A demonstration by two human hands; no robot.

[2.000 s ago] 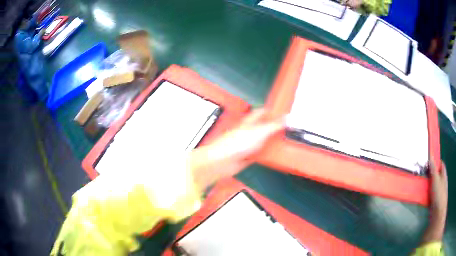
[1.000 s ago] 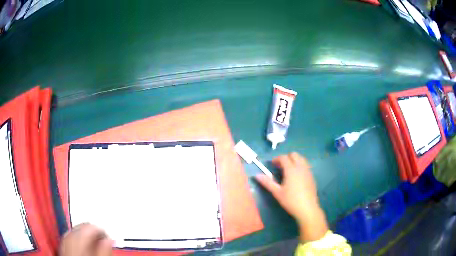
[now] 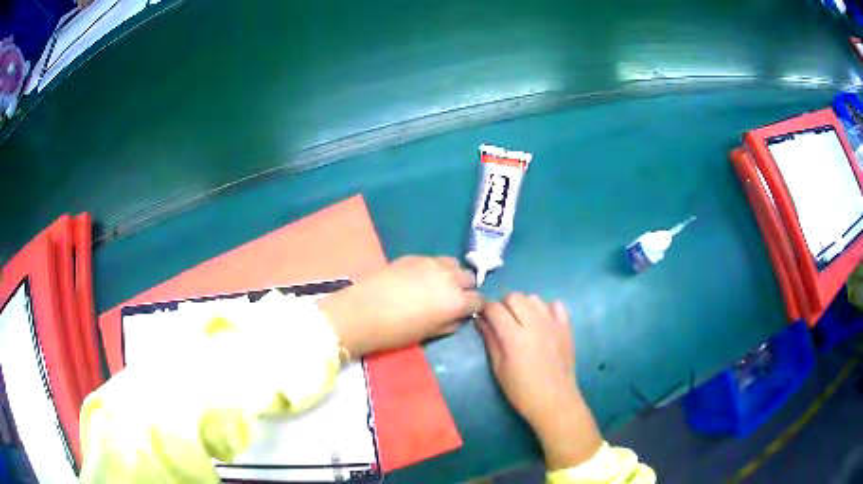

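A white display panel with a dark border lies on an orange-red foam tray; my left sleeve covers much of it. My left hand reaches across the panel to the bench just right of the tray. My right hand meets it there, fingertips close together. A tiny pale bit shows between the fingertips, but what they hold is hidden. A grey-white adhesive tube lies just beyond, its nozzle pointing down at my fingers. The white card and narrow strip are not visible.
A small white glue bottle with a long tip lies to the right. Stacked foam trays with panels stand at the far left and right. A blue bin is below the bench edge. White sheets lie at the upper left.
My left hand has moved from the panel's lower left corner across to my right hand. My right fingertips have closed in near the tube's nozzle. The card and strip have gone from sight.
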